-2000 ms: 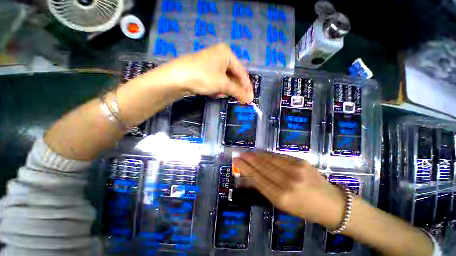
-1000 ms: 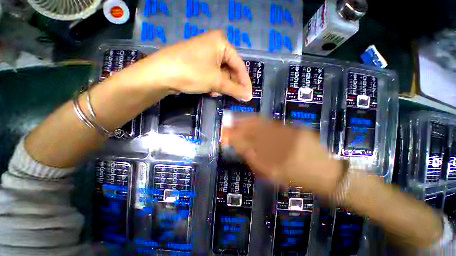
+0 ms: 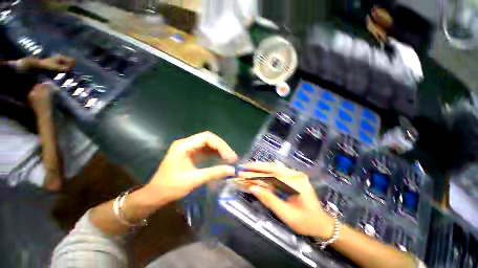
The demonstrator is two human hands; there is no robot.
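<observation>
My left hand (image 3: 191,167) is at the left edge of the blister tray (image 3: 285,152), thumb and forefinger curved close together. Their tips meet the fingertips of my right hand (image 3: 293,199). A small blue piece (image 3: 236,170) shows between the fingertips; blur hides which hand grips it. My right hand holds a dark flat item (image 3: 273,182) under its fingers, over the tray. Keypad phones lie in the tray pockets; one phone screen (image 3: 344,164) shows blue print. Blue-printed film also shows near the tray's left corner (image 3: 212,222).
The film sheet (image 3: 338,112) lies beyond the tray, with a whitish bottle (image 3: 399,137) beside it. A fan (image 3: 274,60) and a round white item (image 3: 282,89) stand behind. At left, another person's hands (image 3: 55,64) are over another phone tray (image 3: 97,78).
The view has swung left and tilted, bringing in the bench and another person. Both hands have left the middle of the tray and come together at its left edge.
</observation>
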